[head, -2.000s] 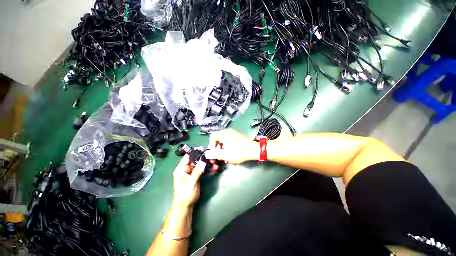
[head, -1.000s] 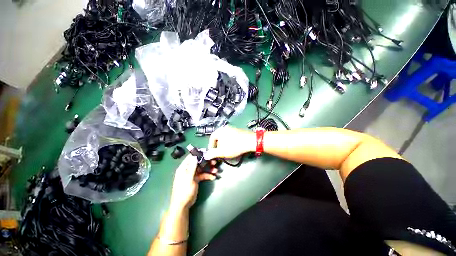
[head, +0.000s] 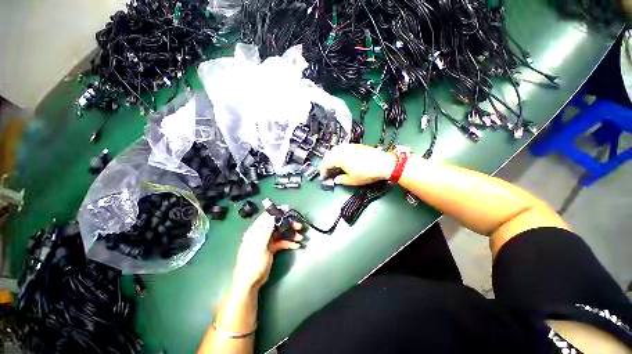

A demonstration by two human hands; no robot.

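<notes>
My left hand (head: 262, 242) holds a small black housing piece (head: 281, 220) with a light-coloured tip, on the end of a black cable. The cable runs right to a coiled bundle (head: 362, 202) on the green bench. My right hand (head: 355, 166) is at the lower right of the whitish bag (head: 258, 104), with its fingertips at a small black shiny piece (head: 327, 184). Whether the fingers grip that piece is unclear. More shiny black pieces (head: 290, 181) lie loose at the bag's mouth.
A clear bag (head: 104, 220) of dark shells lies left, with loose shells (head: 216, 185) beside it. Black cable piles lie at upper left (head: 132, 59), upper right (head: 443, 41) and lower left (head: 69, 297). A blue stool (head: 582, 142) stands beyond the bench edge.
My right hand has moved away from my left hand, up and right to the whitish bag's mouth. My left hand still holds the black piece. The cable between it and the coil is now exposed.
</notes>
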